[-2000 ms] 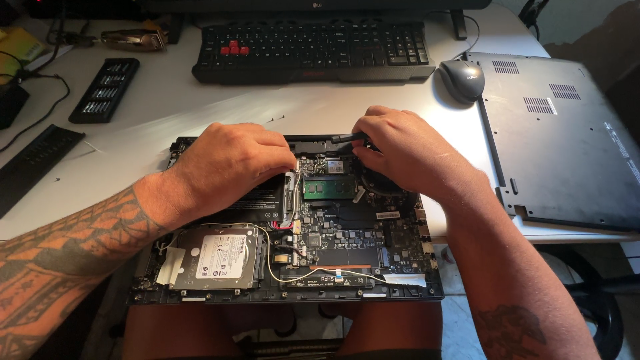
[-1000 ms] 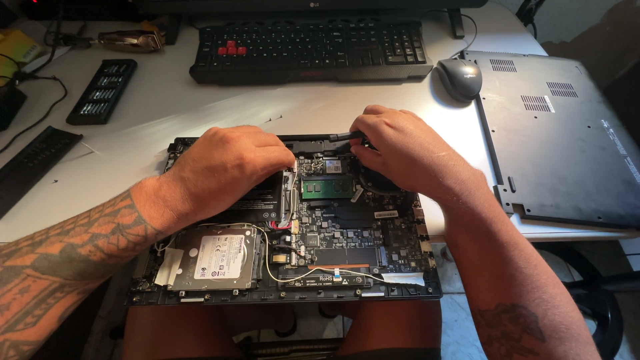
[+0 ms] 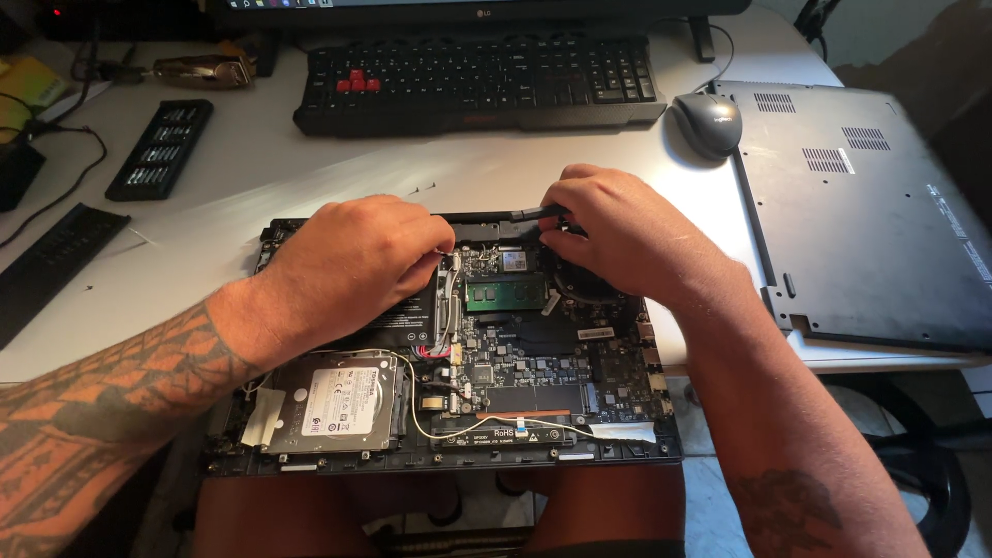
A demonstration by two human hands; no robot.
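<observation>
An opened laptop base (image 3: 535,372) rests partly on the table edge and above my thighs, its insides exposed. My left hand (image 3: 372,256) is over the battery (image 3: 403,322), fingertips pinched at the cables beside the battery's upper right corner; what they grip is hidden. My right hand (image 3: 601,221) has its fingers around a slim black tool (image 3: 539,213), above the fan (image 3: 585,283) and near the hinge edge. Between the hands lie a green memory module (image 3: 505,295) and a small wireless card (image 3: 514,261). A hard drive (image 3: 337,403) sits at the lower left of the base.
The laptop's bottom cover (image 3: 860,225) lies at the right, beside a mouse (image 3: 707,126). A keyboard (image 3: 480,85) stands behind, below a monitor (image 3: 480,14). At the left are a screwdriver bit case (image 3: 160,149), a black panel (image 3: 58,267) and hair clippers (image 3: 203,71). Small screws (image 3: 425,187) lie behind the laptop.
</observation>
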